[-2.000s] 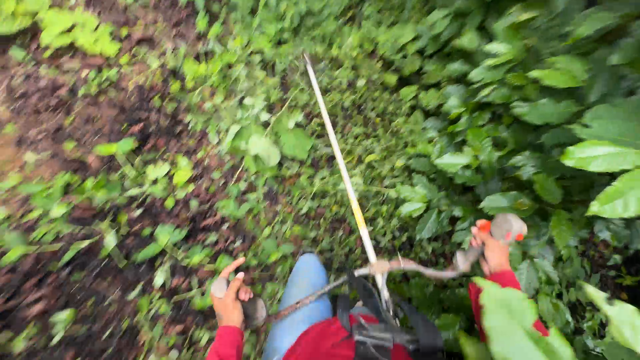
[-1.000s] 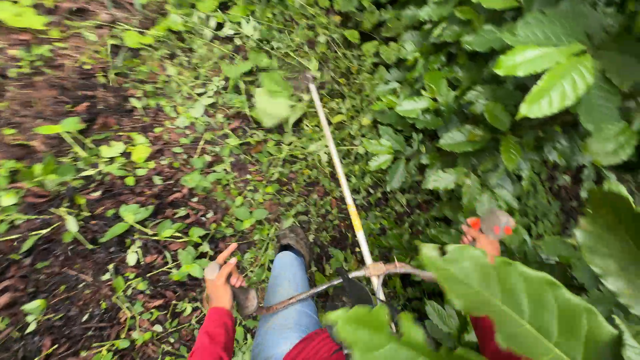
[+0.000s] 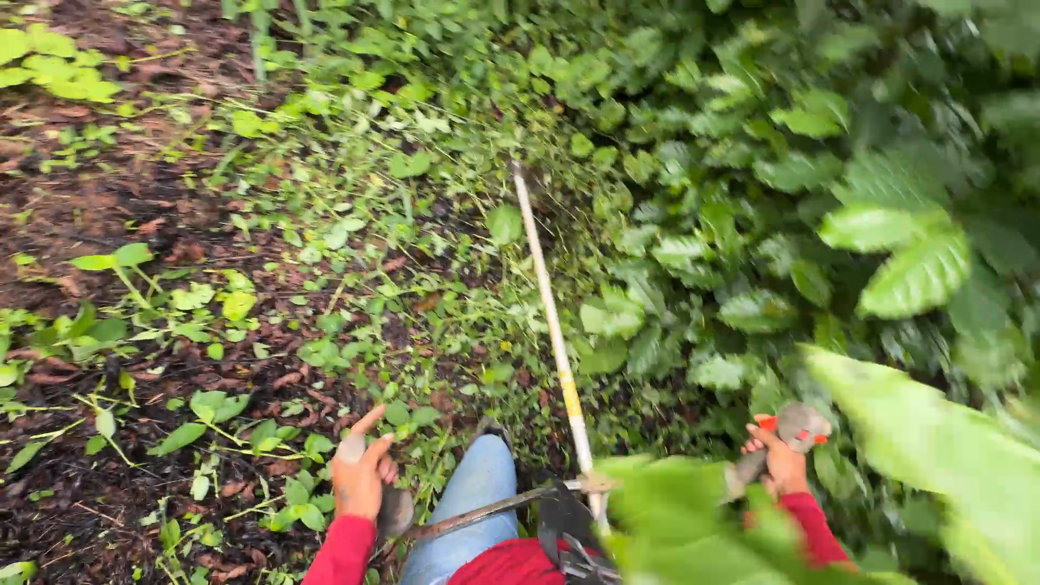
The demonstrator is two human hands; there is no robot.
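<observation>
A long pale shaft of a brush cutter (image 3: 548,301) with a yellow band runs forward from my waist, its far end down among low weeds (image 3: 487,154). A handlebar (image 3: 479,513) crosses the shaft in front of my thigh. My left hand (image 3: 359,478) is closed around the grey grip at the bar's left end, index finger pointing forward. On the right, my right hand (image 3: 776,461) holds the other grip, which has a grey knob with orange parts (image 3: 800,426). Large blurred leaves hide part of the bar's right side. The cutting head is hidden in greenery.
Dense broad-leaved bushes (image 3: 756,309) line the right side, with a big leaf (image 3: 918,439) close to the camera. Dark soil with dead leaves and small plants (image 3: 203,418) lies at left. My jeans leg (image 3: 467,496) and a black harness strap (image 3: 569,520) show below.
Leaves over the right part of the handlebar have shifted, and my right hand, partly covered by them a second ago, shows more fully. Both hands stay at the bar's ends.
</observation>
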